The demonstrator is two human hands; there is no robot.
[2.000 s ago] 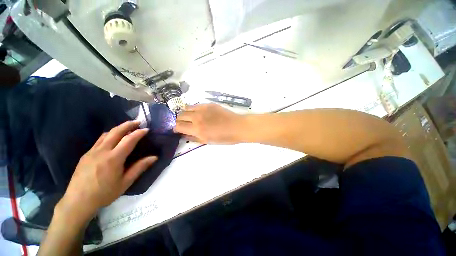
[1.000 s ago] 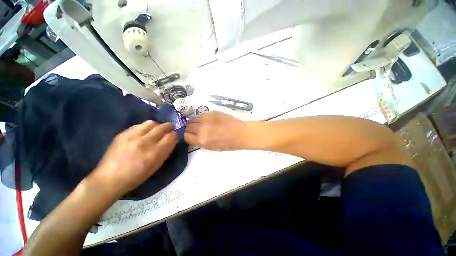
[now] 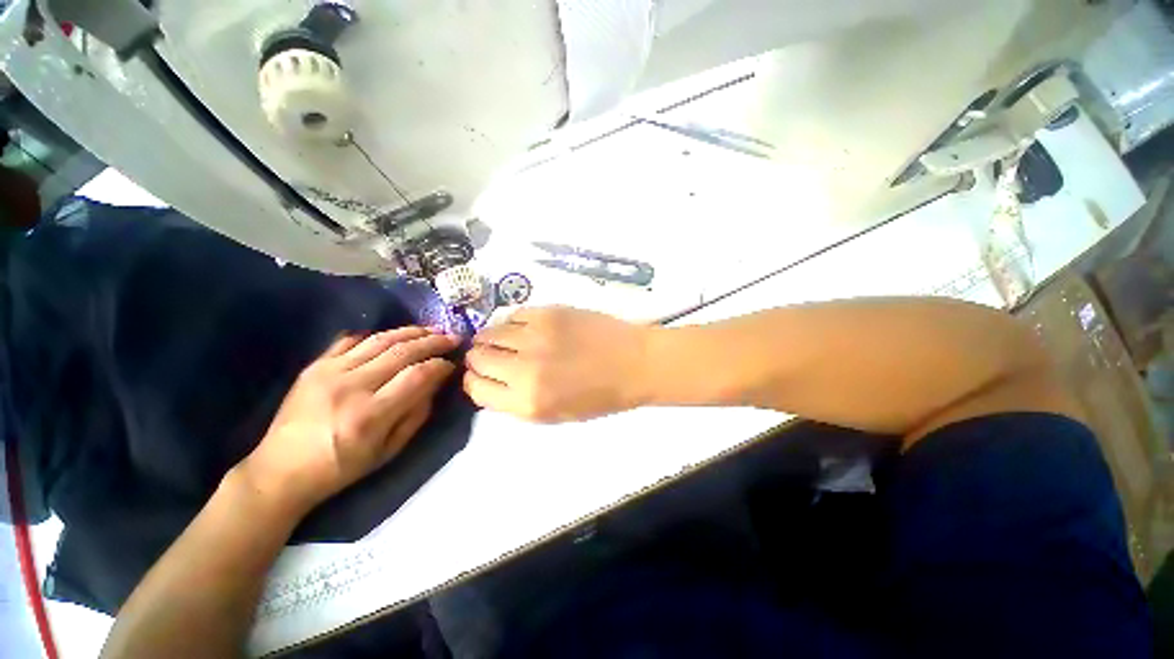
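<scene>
The black fabric piece (image 3: pixel 193 348) spreads over the table left of the needle, its right edge at the presser foot (image 3: pixel 451 315), lit purple-white. My left hand (image 3: pixel 367 406) lies flat on the fabric just left of the foot, fingertips close to it. My right hand (image 3: pixel 547 364) has its fingers bent at the fabric's edge, just right of the foot; its fingertips seem to pinch the edge. The fingertips of both hands nearly meet. A pale ribbed wheel (image 3: pixel 461 283) sits beside the foot. The exact needle point is hidden by glare.
Dark thread snips (image 3: pixel 595 265) lie on the machine bed behind my right hand, with thin tweezers (image 3: pixel 708 135) farther back. The cream tension dial (image 3: pixel 303 88) is on the machine head. A metal lever (image 3: pixel 978 152) stands at the right. A red rim (image 3: pixel 23 554) shows at the lower left.
The fabric was bunched a second ago and now lies flatter and wider to the left. My left hand has stayed close to the foot; my right hand sits slightly lower. The view has shifted a little.
</scene>
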